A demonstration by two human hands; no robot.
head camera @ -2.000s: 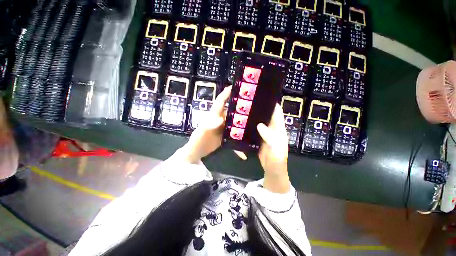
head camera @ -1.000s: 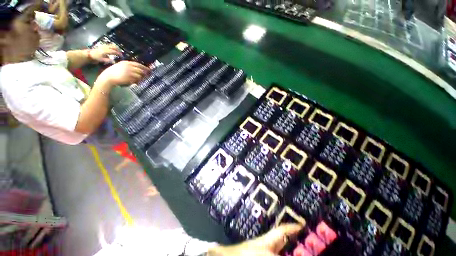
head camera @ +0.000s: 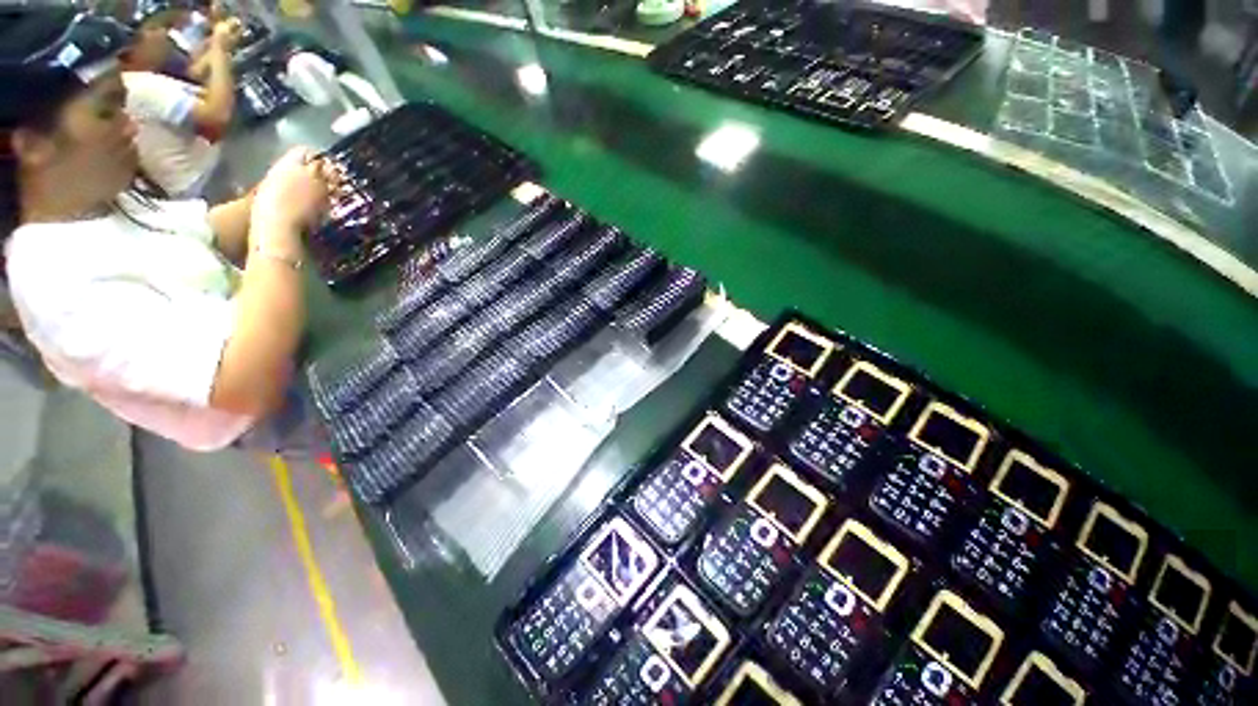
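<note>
Neither of my hands is in the picture. A wide black phone tray (head camera: 517, 637) lies nearest in front of me at the lower right, cut off by the bottom and right edges. It holds rows of keypad phones (head camera: 815, 630) with gold-edged screens and pale number keys. Two phones at the tray's left corner catch a bright glare on their screens. The smartphone does not show.
Ridged stacked trays (head camera: 486, 361) and a clear tray (head camera: 517, 476) lie left of the phones. At left another worker (head camera: 152, 304) reaches over a black tray (head camera: 414, 173). Across the green bench (head camera: 814, 207) are a dark tray (head camera: 828, 58) and clear trays (head camera: 1104, 117).
The view has swung left and up. My hands and the smartphone have gone out of the picture at the bottom. The other worker and the far side of the bench have come into view.
</note>
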